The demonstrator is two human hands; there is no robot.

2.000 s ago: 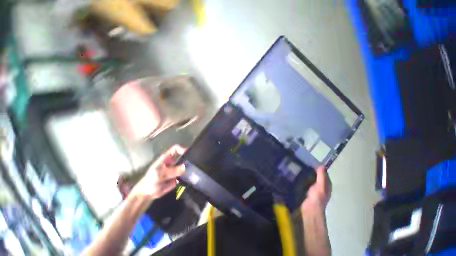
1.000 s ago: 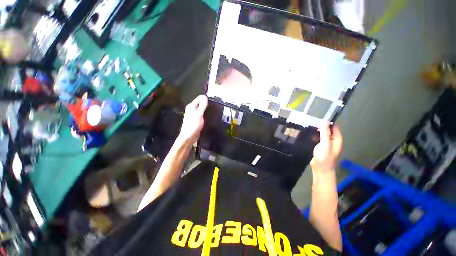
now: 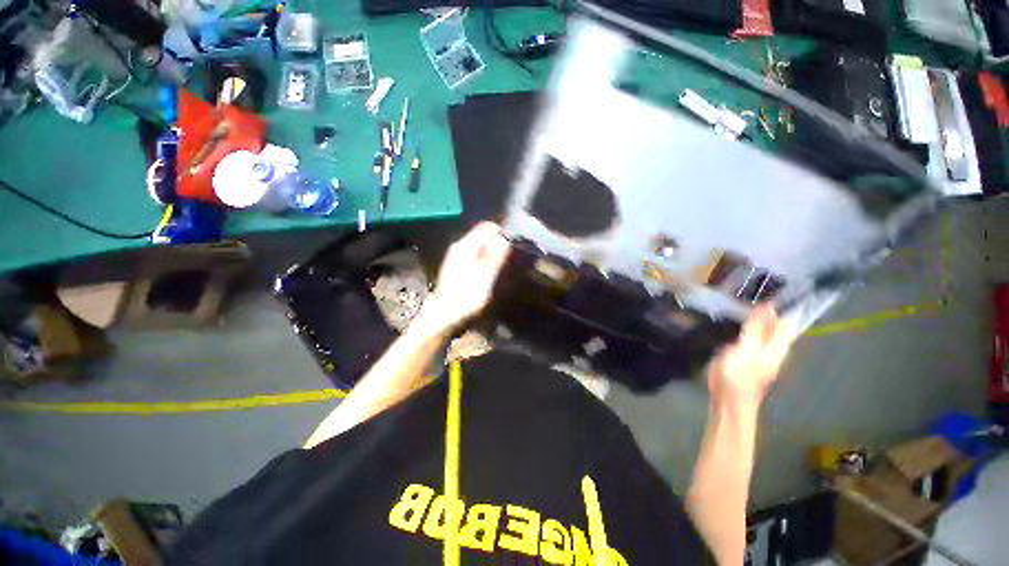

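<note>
A large thin housing is held tilted in front of my body. Its upper part is a silvery-grey sheet with a dark rounded cutout, and its lower part is black; the sheet is partly blurred. My left hand grips its left edge where the silver and black parts meet. My right hand grips its lower right edge. The fingers behind the housing are hidden. Its upper part stands over the green-matted bench and a flat black sheet.
The green bench bears small clear boxes, pen-like tools, a red item, a clear bottle and black housings at the back right. Another black housing leans below the bench. Cartons stand on the floor.
The view has swung from floor and blue racks to the green bench. The housing, still in both hands, has come over the bench's front edge.
</note>
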